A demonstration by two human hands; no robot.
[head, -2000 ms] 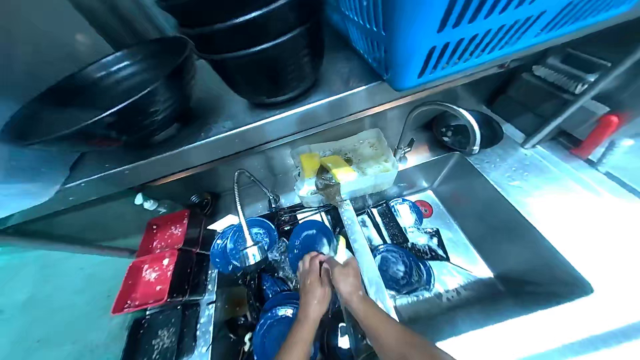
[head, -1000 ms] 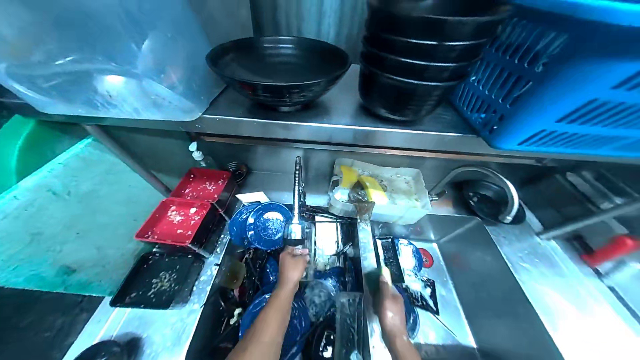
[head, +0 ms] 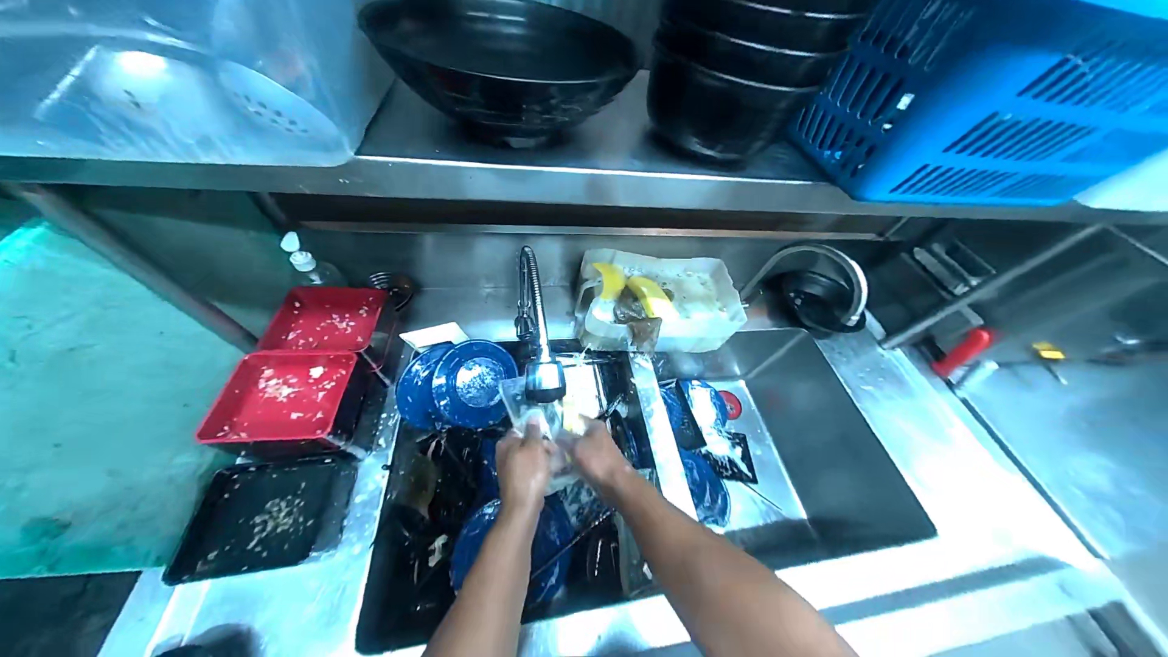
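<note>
Just below the spray faucet head (head: pixel 545 379), my left hand (head: pixel 525 465) grips a clear plastic container (head: pixel 518 406) in the left sink basin. Against the same piece, on its right side, is my right hand (head: pixel 589 449), with something yellowish at its fingers, perhaps a sponge. Blue speckled plates (head: pixel 474 383) lean left of the faucet, and a larger blue plate (head: pixel 547 547) lies under my forearms among black dishes. More blue dishes (head: pixel 704 488) rest in the right basin (head: pixel 858 474).
Red trays (head: pixel 292 397) and a black tray (head: pixel 265 520) with food bits stand at left. A white tub (head: pixel 712 306) with yellow sponges (head: pixel 648 297) sits behind the sink. The shelf above holds black bowls (head: pixel 502 68) and a blue plastic basket (head: pixel 985 109).
My right hand has moved left from the divider to the left basin beside my left hand. My left hand has come off the faucet head and now holds the clear container.
</note>
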